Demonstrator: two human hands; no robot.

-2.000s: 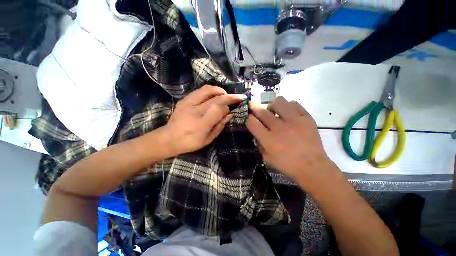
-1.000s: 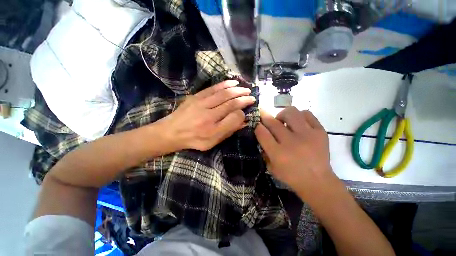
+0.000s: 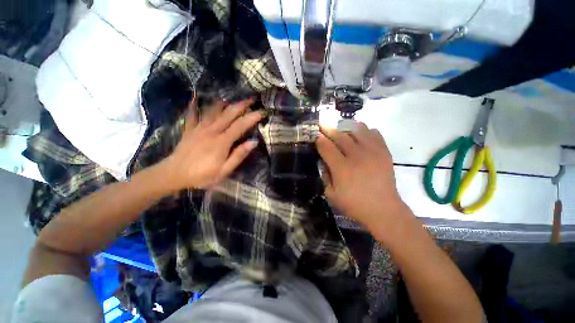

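Observation:
The plaid shell point(image 3: 252, 221) lies under both hands and hangs over the table's front edge. Its edge reaches the presser foot and needle area point(image 3: 313, 104). My left hand point(image 3: 214, 142) lies flat on the cloth left of the needle, its fingers spread. My right hand point(image 3: 356, 167) has its fingertips on the cloth's right edge just below the needle area; its thumb is partly hidden. The puffy white lining point(image 3: 98, 82) lies at the upper left with dark seam lines. A pale thread point(image 3: 188, 57) trails over the plaid.
The lockstitch machine head point(image 3: 359, 28) stands above the cloth. Scissors point(image 3: 465, 164) with green and yellow handles lie right of my right hand. A thin tool with a brown handle point(image 3: 556, 217) is at the far right. A blue crate point(image 3: 135, 252) is below left.
My left hand has moved left, away from the needle, and its fingers have spread. The plaid edge by the needle now lies flatter and more exposed. The right hand stays at the edge.

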